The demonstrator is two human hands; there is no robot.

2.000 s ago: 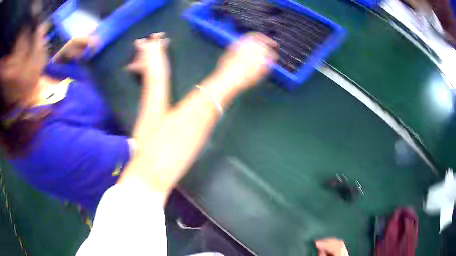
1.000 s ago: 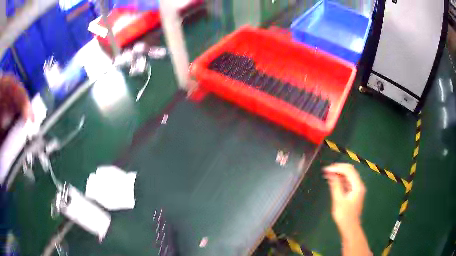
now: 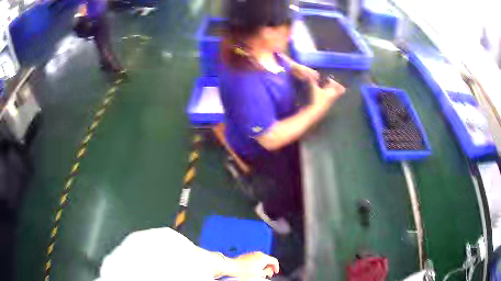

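Observation:
My left hand (image 3: pixel 254 264) is at the bottom edge, blurred, with its fingers curled and a white sleeve behind it. I cannot tell whether it holds anything. My right hand is out of the picture. A few small black adapters (image 3: pixel 364 211), blurred, lie on the green bench (image 3: pixel 340 181). A dark red cloth (image 3: pixel 367 269) lies nearer, cut by the bottom edge. A blue bin (image 3: pixel 426 151) packed with black adapters stands on the bench at the right.
A co-worker in blue (image 3: pixel 252 104) is at the bench, hands raised around something small and dark. A blue flat-topped object (image 3: pixel 236 235) is beside my left hand. Another blue bin (image 3: pixel 335 59) stands beyond. Hazard tape (image 3: pixel 82 148) crosses the floor. Another person (image 3: pixel 99 33) is far left.
The view has swung from the red bin to the co-worker's side and the floor. My right hand has left the picture. My left hand, earlier over the blue bin, now shows low near the bottom edge.

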